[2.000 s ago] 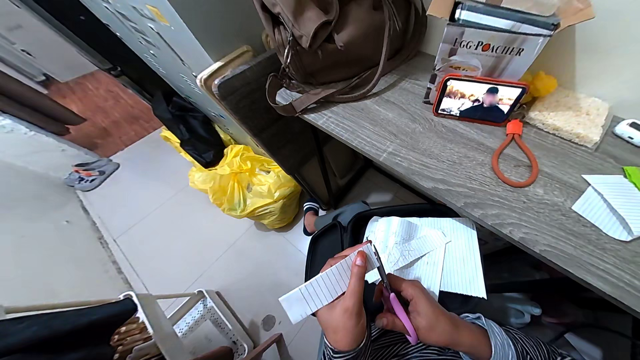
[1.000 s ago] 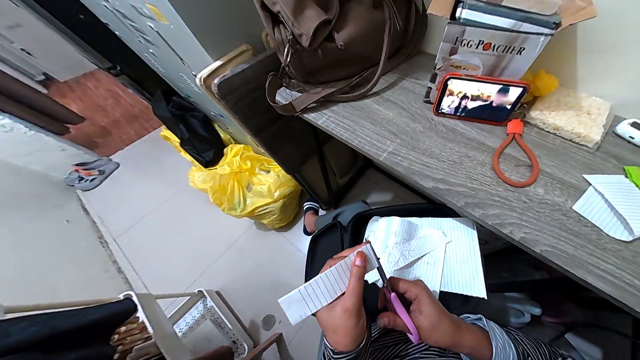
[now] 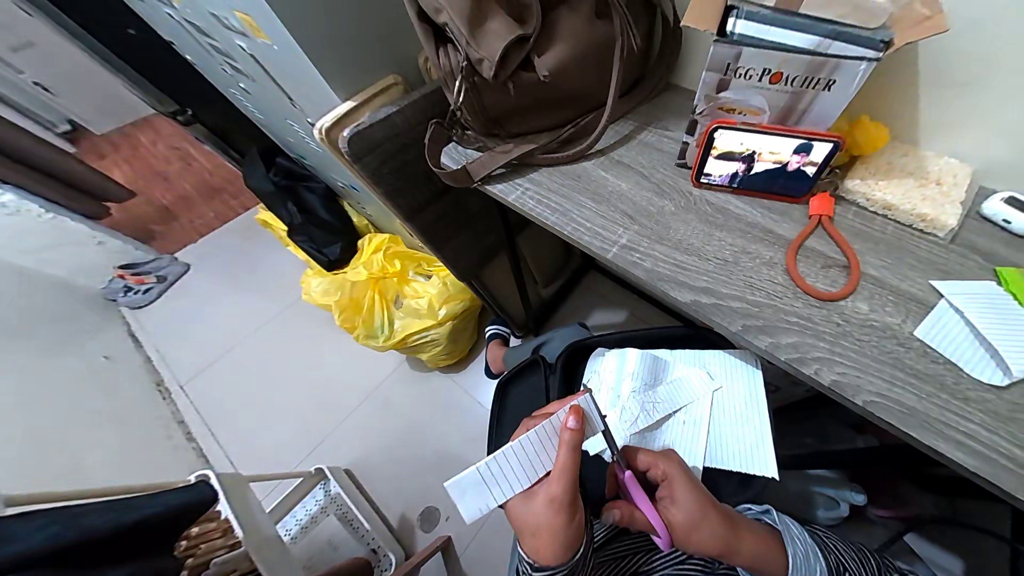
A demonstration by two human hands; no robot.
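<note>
My left hand (image 3: 552, 496) pinches a folded strip of lined paper (image 3: 512, 468) between thumb and fingers, its long end pointing down and left. My right hand (image 3: 676, 500) grips scissors with pink handles (image 3: 644, 508). The blades lie at the strip's upper right end, near my left thumb. Sheets of lined paper (image 3: 740, 416) and loose cut pieces rest just beyond my hands, on a black case or tray (image 3: 520, 400) at my lap.
A grey wood-grain table (image 3: 680, 232) holds a brown bag (image 3: 552, 72), a propped phone (image 3: 764, 164) with a red case and strap, a box (image 3: 784, 88), a dried noodle block (image 3: 912, 188) and folded lined papers (image 3: 976, 328). Yellow plastic bags (image 3: 392, 300) and a white basket (image 3: 336, 512) stand on the floor.
The picture on the phone screen has changed. My hands, the paper strip and the scissors stay in nearly the same place.
</note>
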